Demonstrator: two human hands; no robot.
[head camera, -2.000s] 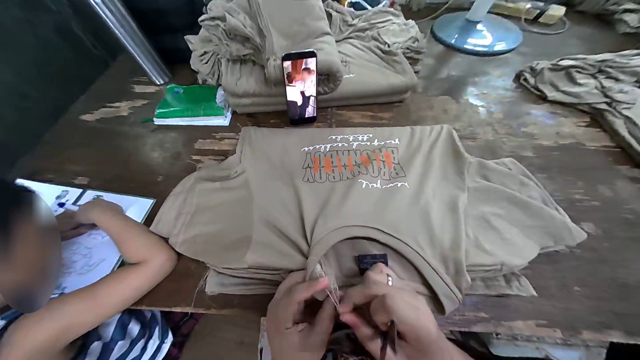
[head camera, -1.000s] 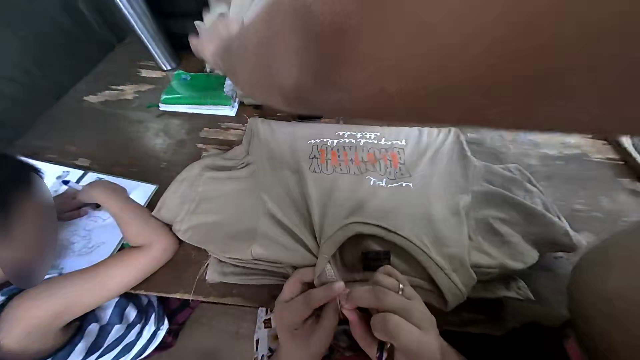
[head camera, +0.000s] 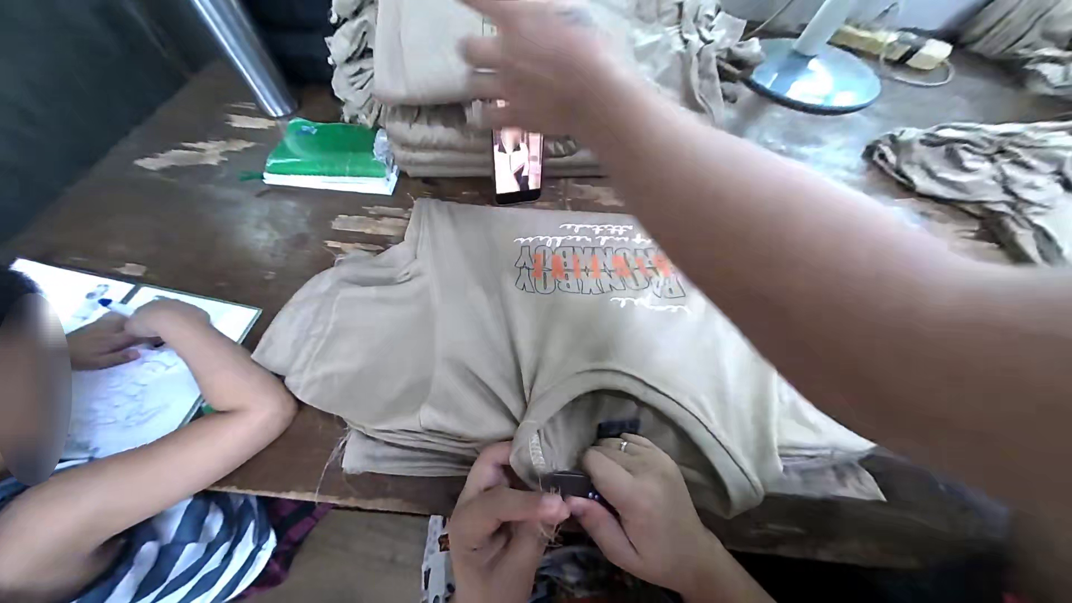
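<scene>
A beige T-shirt with a printed chest (head camera: 469, 335) lies on a pile of similar shirts, its ribbed neckline (head camera: 662, 381) toward me. My left hand (head camera: 507, 515) pinches the collar edge and loose threads at the left shoulder seam. In my right hand (head camera: 645, 502), which wears a ring, is a small dark tool (head camera: 569, 483), probably thread snips, held against the collar beside the left fingertips. A dark neck label (head camera: 618, 428) shows inside the collar, just above my right hand.
Another person's arm (head camera: 754, 268) reaches across from the right over the shirt. A person at the left leans over an open book (head camera: 243, 311). Behind are a green packet (head camera: 327, 151), a phone (head camera: 517, 172), folded shirts (head camera: 427, 59), a lamp base (head camera: 816, 75) and more cloth (head camera: 988, 167).
The other person's arm, absent two seconds ago, crossed the top of the view one second ago and now reaches toward the phone and stack. The dark tool now shows at the collar.
</scene>
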